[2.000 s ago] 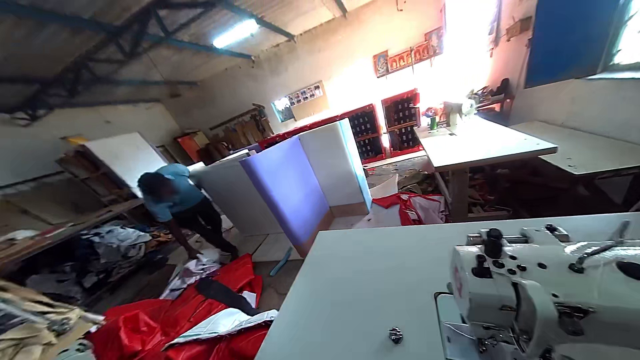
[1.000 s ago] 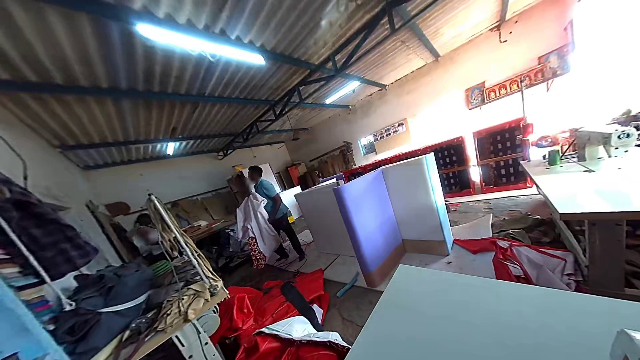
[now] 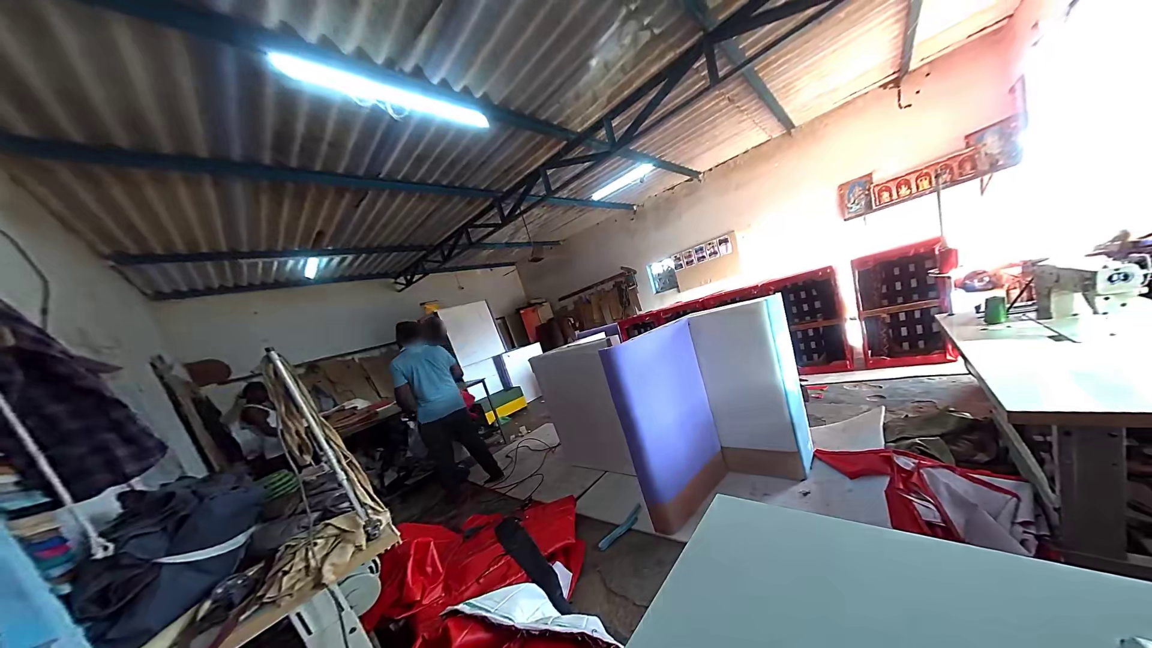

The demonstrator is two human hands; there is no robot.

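Observation:
Neither my left hand nor my right hand shows in the view. A pale tabletop [image 3: 882,576] fills the lower right, nearest to me. To its left, a heap of red sheet material [image 3: 477,558] lies on the floor with a dark strip [image 3: 531,562] and a white quilted piece [image 3: 531,603] on it. Past the tabletop stand upright foam panels, one purple [image 3: 661,414] and one white [image 3: 742,387]. A sewing machine [image 3: 1071,283] sits on a white table [image 3: 1062,369] at the right, beside a green thread cone [image 3: 994,310].
A person in a blue shirt [image 3: 427,382] stands further back; another person [image 3: 258,418] is at the left. Dark cloth [image 3: 162,549] is piled at the lower left, by a metal rod [image 3: 319,432]. Red and white material [image 3: 954,504] and black cables [image 3: 531,459] lie on the floor.
The view has swung left and up, and the near sewing machine has left it. The person in blue, bent over two seconds ago and then upright with white cloth, now stands further back, facing away.

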